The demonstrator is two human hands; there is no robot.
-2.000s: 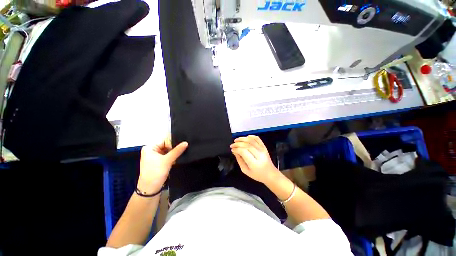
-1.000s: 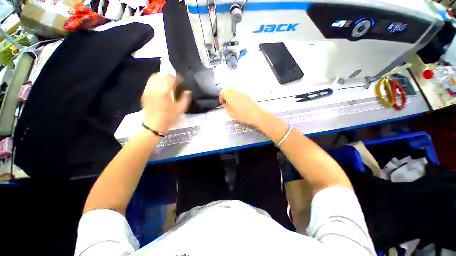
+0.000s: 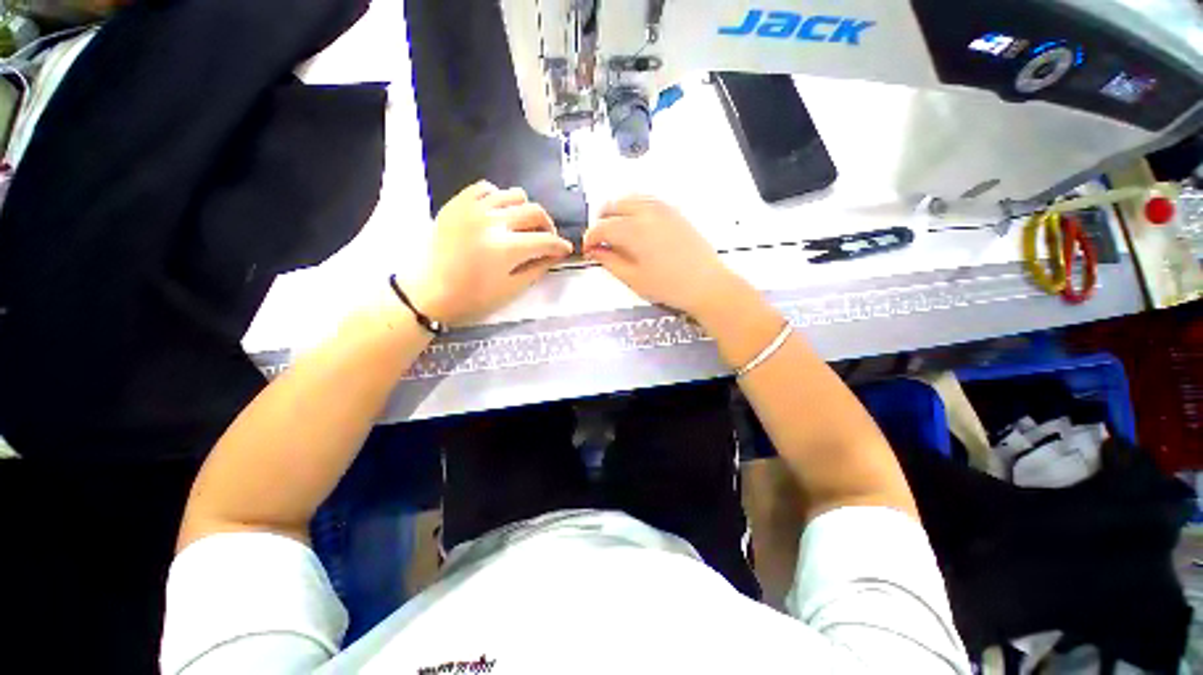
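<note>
The long black sleeve panel [image 3: 478, 125] lies on the white table along the left side of the needle area. Its near end is bunched just in front of the presser foot [image 3: 574, 165]. My left hand [image 3: 495, 251] lies on the near end, its fingertips pinching the cloth edge. My right hand [image 3: 653, 251] pinches the same edge from the right, its fingertips almost touching those of my left hand. The fingers partly hide the edge. The white sewing machine [image 3: 844, 66] stands above and to the right.
A large black stack of cut pieces [image 3: 119, 237] lies at the left. A phone [image 3: 778, 139], dark thread snips [image 3: 860, 245] and yellow and red rings [image 3: 1062, 256] lie right of my hands. A blue crate [image 3: 1108, 396] stands below the table.
Both hands have moved from the table's front edge up towards the needle, and the panel's near end has gone with them. My hands have drawn closer together.
</note>
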